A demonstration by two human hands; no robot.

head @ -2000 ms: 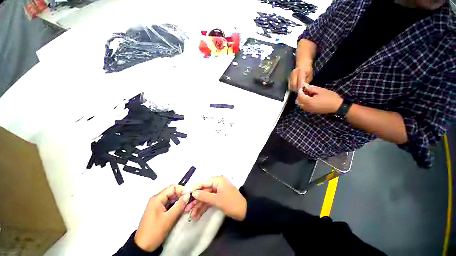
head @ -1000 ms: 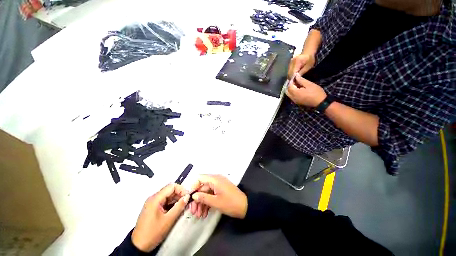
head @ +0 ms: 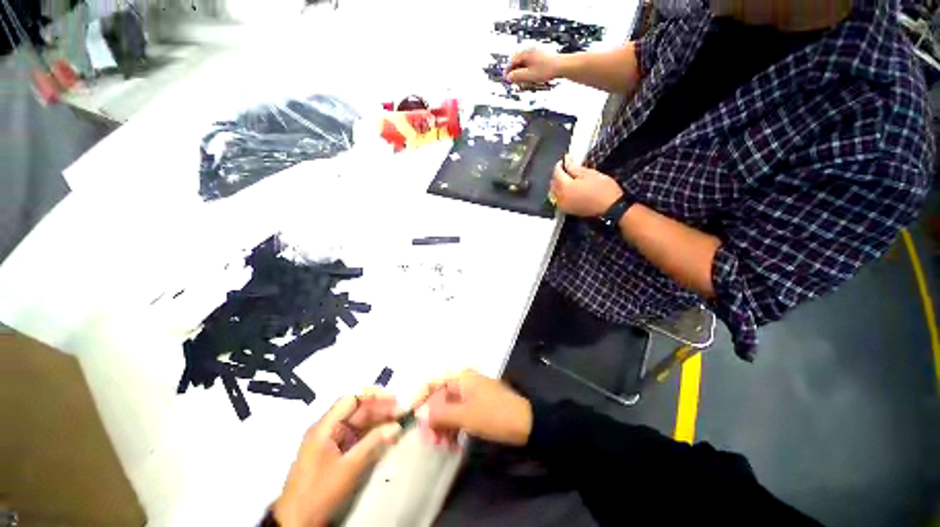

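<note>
My left hand point(head: 335, 458) and my right hand point(head: 474, 410) are together at the near table edge, fingertips almost touching. Between them they pinch a small dark piece point(head: 407, 419), likely a black strip, mostly hidden by the fingers and blurred. A single black strip point(head: 384, 377) lies on the table just beyond my left hand. The strip pile point(head: 270, 314) lies loose farther forward and left. Tiny fittings point(head: 441, 276) are scattered right of the pile, below another single strip point(head: 436, 240).
A cardboard box point(head: 64, 432) stands at left. A clear bag of black strips point(head: 273, 139), a red and yellow packet point(head: 421, 126) and a dark mat point(head: 505, 160) with a metal block point(head: 517, 163) lie beyond. A seated coworker point(head: 742, 165) is at right, one hand over far strips point(head: 546, 31).
My hands stay together at the edge, with the fingertips slightly shifted. The coworker's hands have parted; one has reached to the far strips. The whole view has shifted somewhat.
</note>
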